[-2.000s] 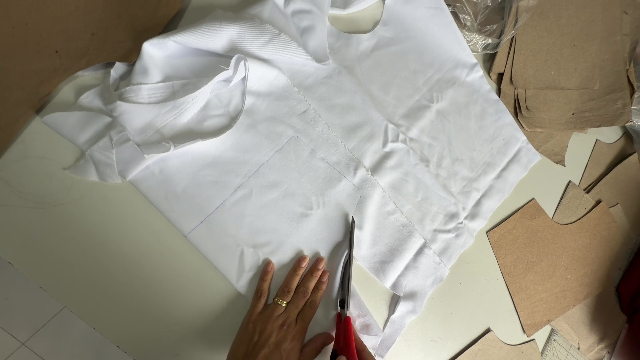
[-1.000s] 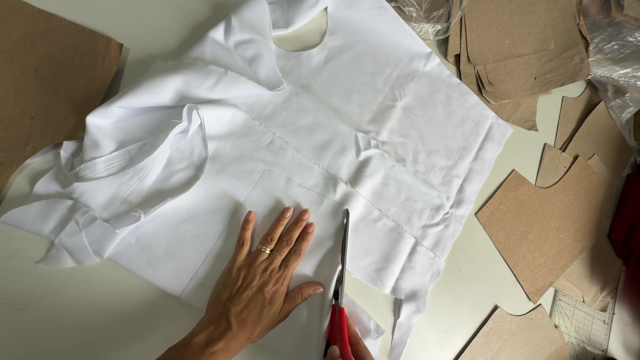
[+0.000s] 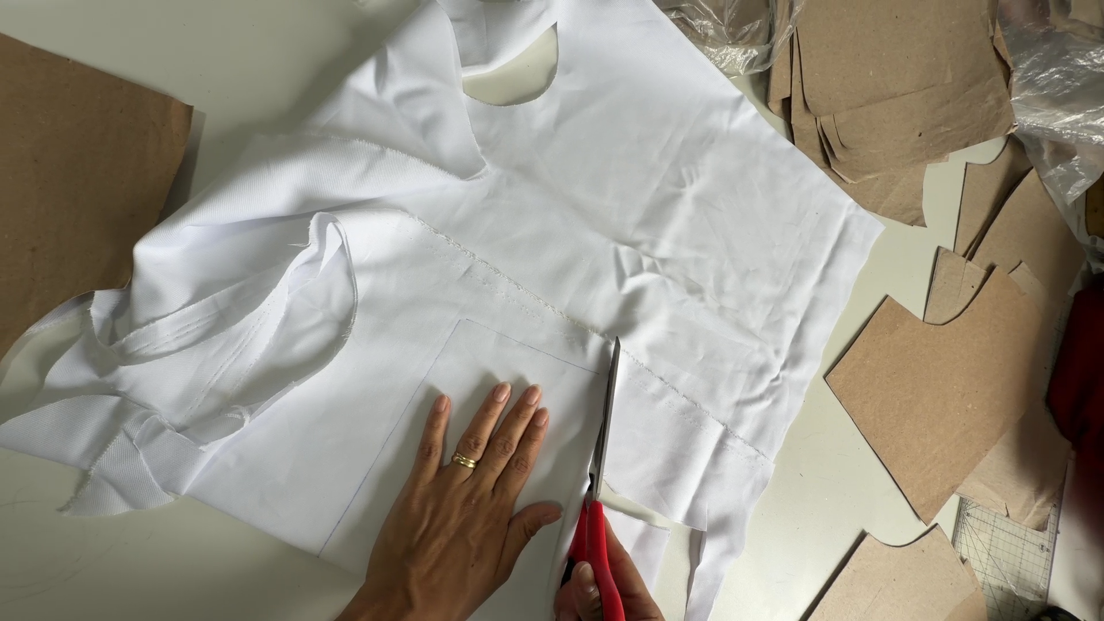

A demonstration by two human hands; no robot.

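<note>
White woven fabric (image 3: 535, 224) lies spread over the table, bearing a thin drawn line with a corner above my left hand. My left hand (image 3: 466, 492), with a gold-coloured ring, rests flat on the fabric inside that line, fingers somewhat spread. My right hand (image 3: 608, 578) grips the red handles of fabric scissors (image 3: 604, 423) at the bottom centre. The blades look nearly closed, their tip at the frayed seam-like line that crosses the cloth. A cut edge and a gap in the fabric show right of the scissors.
Brown paper pattern pieces (image 3: 940, 388) lie along the right, with a stack (image 3: 897, 78) at the upper right beside clear plastic wrapping (image 3: 1061, 95). A gridded clear ruler (image 3: 1005, 552) is partly under them. A large brown paper sheet (image 3: 78, 181) lies at the left.
The scissors have advanced up the cloth from their place two seconds ago, and the cut beside them is longer. My left hand stays flat on the fabric. The view has shifted.
</note>
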